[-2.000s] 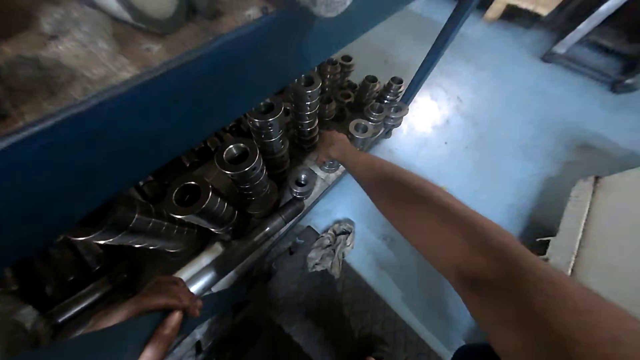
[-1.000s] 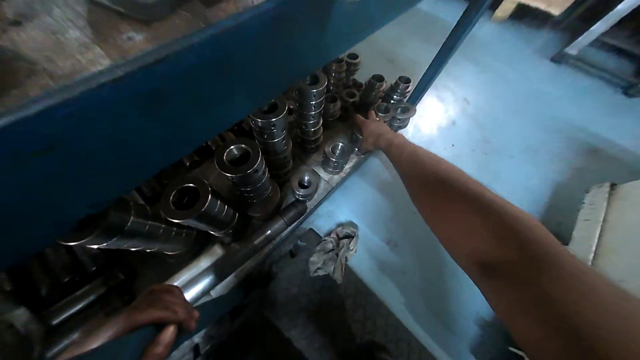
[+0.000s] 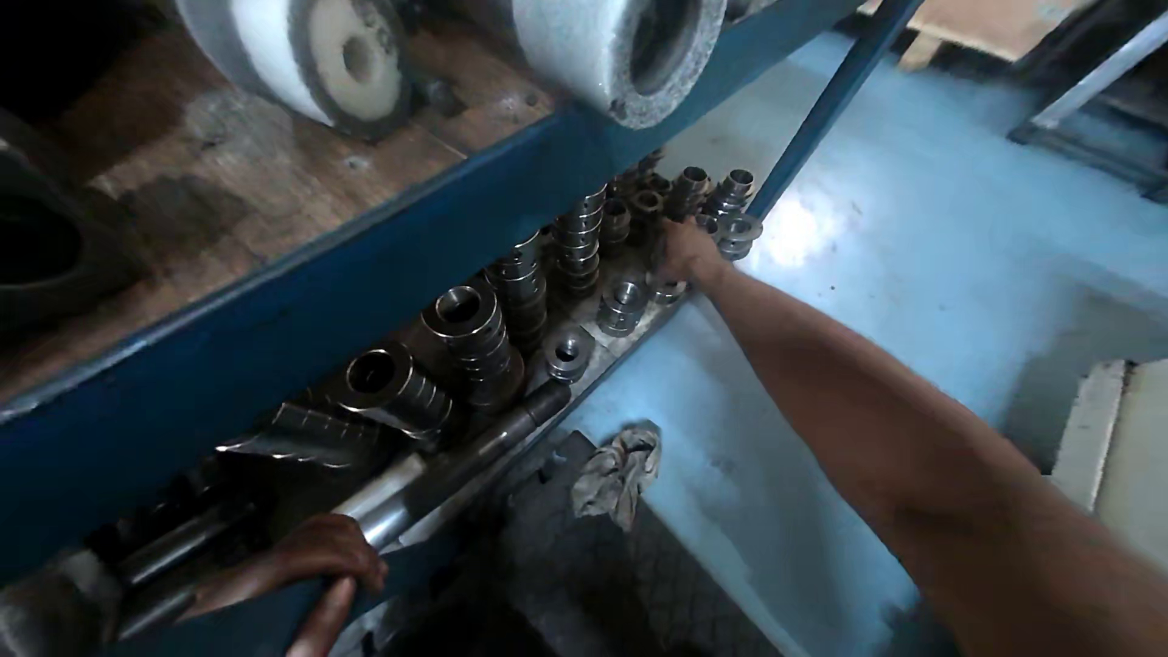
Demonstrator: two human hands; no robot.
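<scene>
My right hand (image 3: pixel 684 251) reaches among the metal rings at the far end of the lower shelf; its fingertips are hidden, so what they hold cannot be told. Just below it stands a short stack of steel rings (image 3: pixel 623 308), and nearer me a smaller ringed collar (image 3: pixel 568 354). Taller stacks of steel collars (image 3: pixel 479 339) lean along the shelf. My left hand (image 3: pixel 333 552) rests at the blue shelf frame at lower left, fingers bent, beside a long steel shaft (image 3: pixel 465 461); whether it grips the frame is unclear.
The upper wooden shelf (image 3: pixel 265 173) holds a white-and-grey roller (image 3: pixel 351 59) and a thick grey cylinder (image 3: pixel 630 55). A blue upright (image 3: pixel 835 105) stands beyond my right hand. A crumpled cloth (image 3: pixel 620 474) lies below the shelf edge. A pale cabinet edge (image 3: pixel 1095 438) is at right.
My right hand has moved farther along the shelf than two seconds ago, now among the far rings. The left hand stays at the frame. The view has shifted, showing more of the upper shelf.
</scene>
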